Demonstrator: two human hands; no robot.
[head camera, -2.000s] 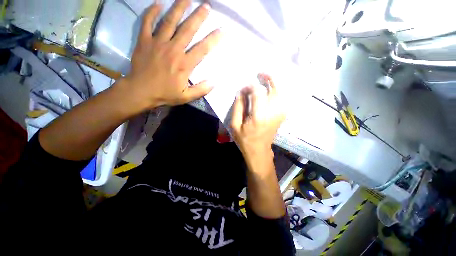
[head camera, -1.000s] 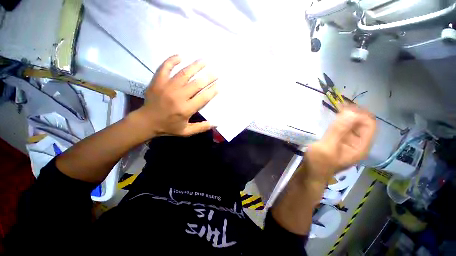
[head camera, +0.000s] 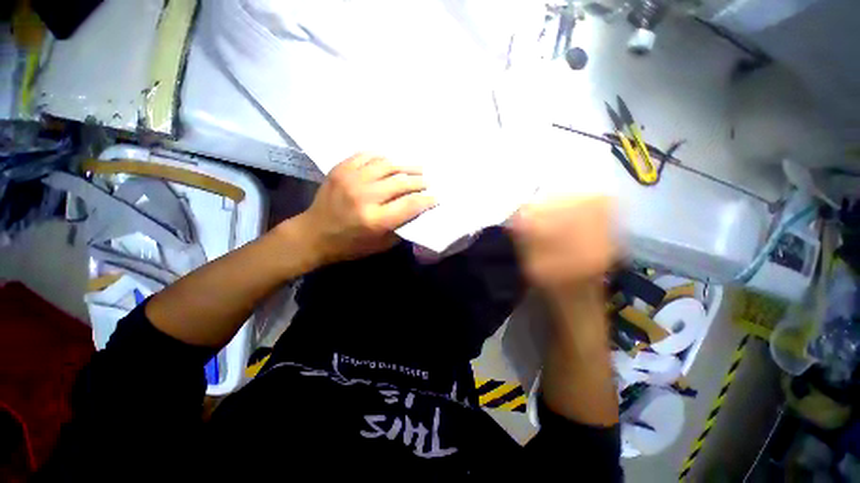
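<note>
Pale cloth (head camera: 415, 104), washed out by the lamp, lies over the white machine table and its near corner hangs at the table's front edge. My left hand (head camera: 368, 203) grips the cloth near that corner, fingers curled over it. My right hand (head camera: 569, 241) is blurred, just right of the corner; whether it holds anything cannot be told. Yellow-handled thread snips (head camera: 638, 151) lie on the table, right of the cloth.
The machine's lower parts (head camera: 643, 28) show at the top right. A white bin (head camera: 247, 236) of grey scraps stands at lower left. White tape rolls (head camera: 677, 325) lie in a container below the table at right. Yellow-black tape (head camera: 721, 406) marks the floor.
My left hand has moved from lying on the cloth to gripping it near the corner. My right hand went from the cloth to the snips, then back left beside the corner.
</note>
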